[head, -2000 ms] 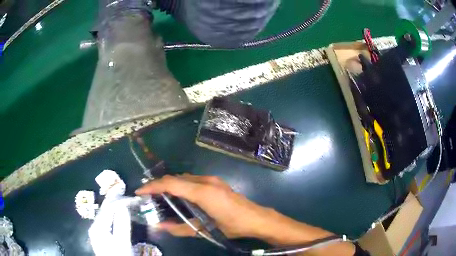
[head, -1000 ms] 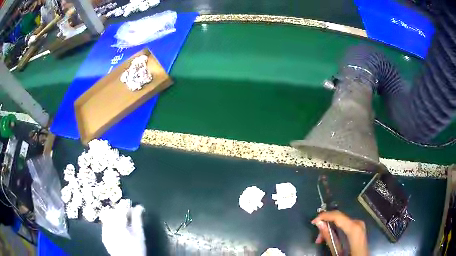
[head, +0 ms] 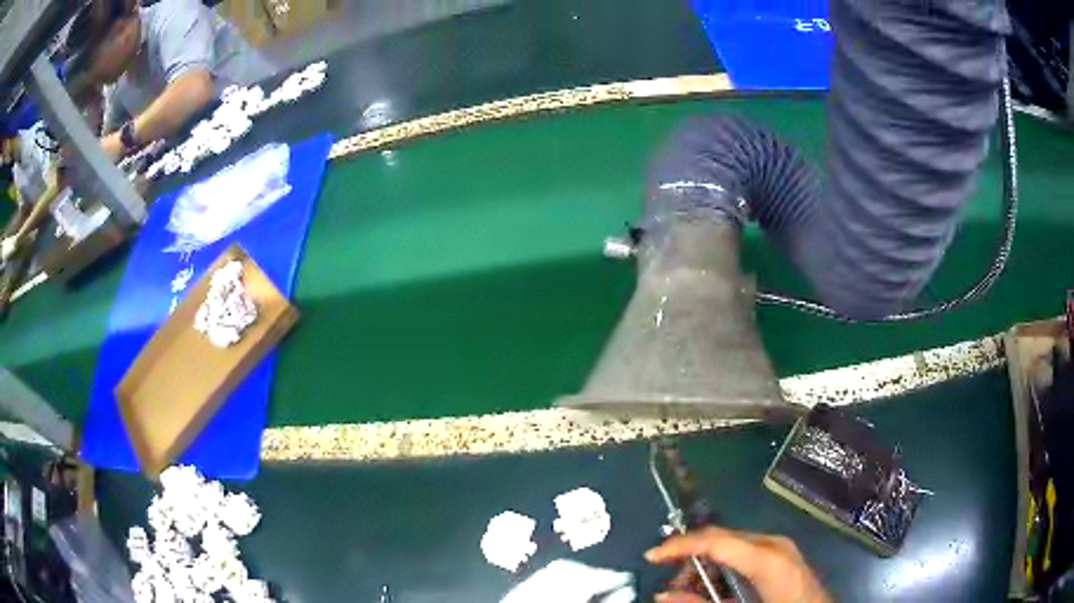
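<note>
My bare right hand (head: 736, 565) is shut on the soldering iron (head: 683, 481), its tip pointing up below the fume hood (head: 695, 342). My left hand (head: 574, 582), in a white glove, is at the bottom edge and partly cut off; whether it holds anything cannot be told. Two loose white plastic pieces, one at the left (head: 509, 539) and one at the right (head: 582, 518), lie on the dark green bench just above the glove. A heap of white pieces (head: 189, 536) lies at the lower left.
A cardboard tray (head: 177, 395) with white pieces sits on a blue sheet (head: 106, 401), beside a clear bag (head: 232, 194). The scrap box (head: 842, 477) is right of the iron. A thick ribbed duct (head: 907, 153) hangs at the upper right. A person (head: 177, 71) works at the upper left.
The view has shifted, bringing the person into sight. My gloved left hand has moved from the heap to just below the two loose pieces. My right hand still holds the iron.
</note>
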